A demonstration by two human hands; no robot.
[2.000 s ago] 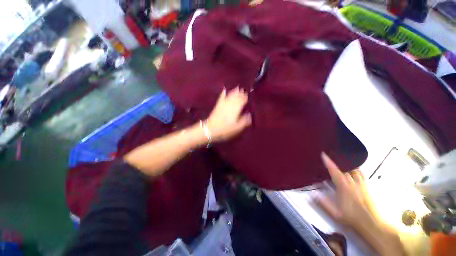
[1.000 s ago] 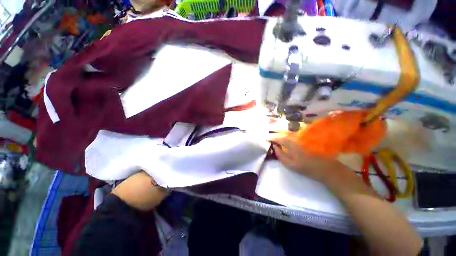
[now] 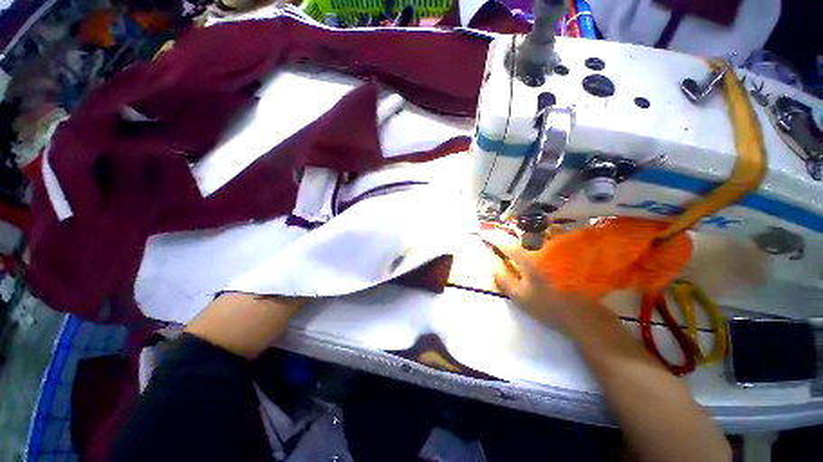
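Note:
A garment panel (image 3: 298, 262), maroon with its pale reverse side up, runs across the sewing machine table to the lit needle area. A narrow maroon-edged pale piece (image 3: 316, 196) lies on it. My left hand (image 3: 257, 318) is mostly hidden under the panel's near edge; only the wrist and lower forearm show. My right hand (image 3: 532, 291) is beside the needle, its fingertips near the presser foot (image 3: 532, 231) at the panel's end; whether it grips anything is unclear. The white machine head (image 3: 623, 135) stands over the work.
An orange thread bundle (image 3: 618, 257) and red and yellow handled scissors (image 3: 690, 316) lie right of the needle. A dark rectangle (image 3: 774, 350) is at the right. A maroon heap (image 3: 81, 217) lies left, a blue basket (image 3: 54, 388) below it, a green basket (image 3: 379, 11) behind.
The panel was maroon side up, then its pale side at the machine. Since the last earlier frame, its end has shifted slightly left and my left hand has gone further under it.

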